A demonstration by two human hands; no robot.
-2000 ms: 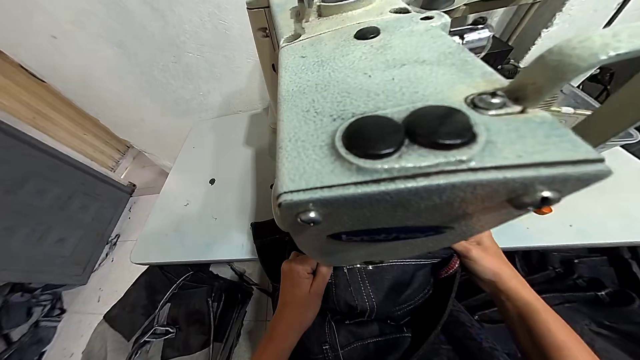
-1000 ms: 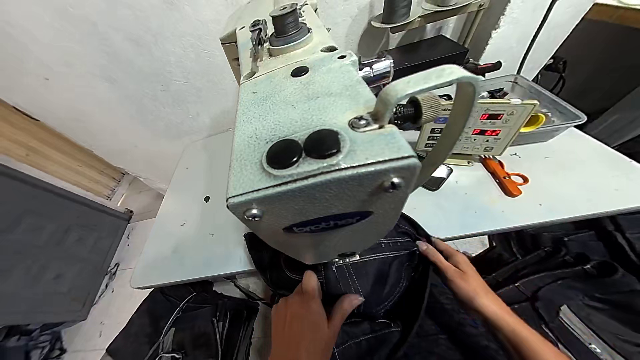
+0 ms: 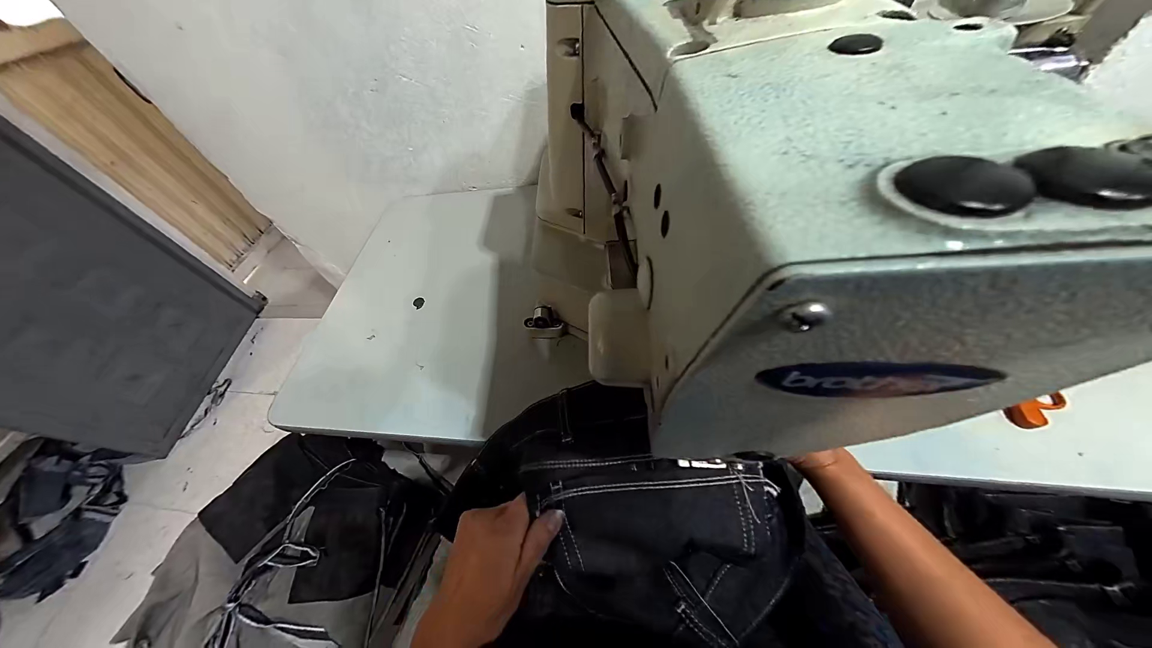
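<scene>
A pair of dark denim jeans [image 3: 648, 522] with pale stitching hangs over the front edge of the table, its waistband under the head of a Brother industrial sewing machine [image 3: 864, 315]. My left hand [image 3: 495, 558] grips the denim beside a stitched back pocket, thumb on top. At the right side of the waistband is my right hand [image 3: 817, 461], mostly hidden behind the cloth and the machine head; its fingers are out of sight. The needle area is hidden by the machine head.
The white sewing table [image 3: 405, 360] extends to the left, against a wall. Orange-handled thread snips [image 3: 1035, 411] lie on its right part. Piles of dark denim [image 3: 333, 540] lie low at the left and right [image 3: 1035, 549]. A grey panel [image 3: 108, 306] stands at far left.
The view has shifted closer to the machine's left side. The jeans have turned so that a pocket faces up, and my left hand now holds them left of that pocket.
</scene>
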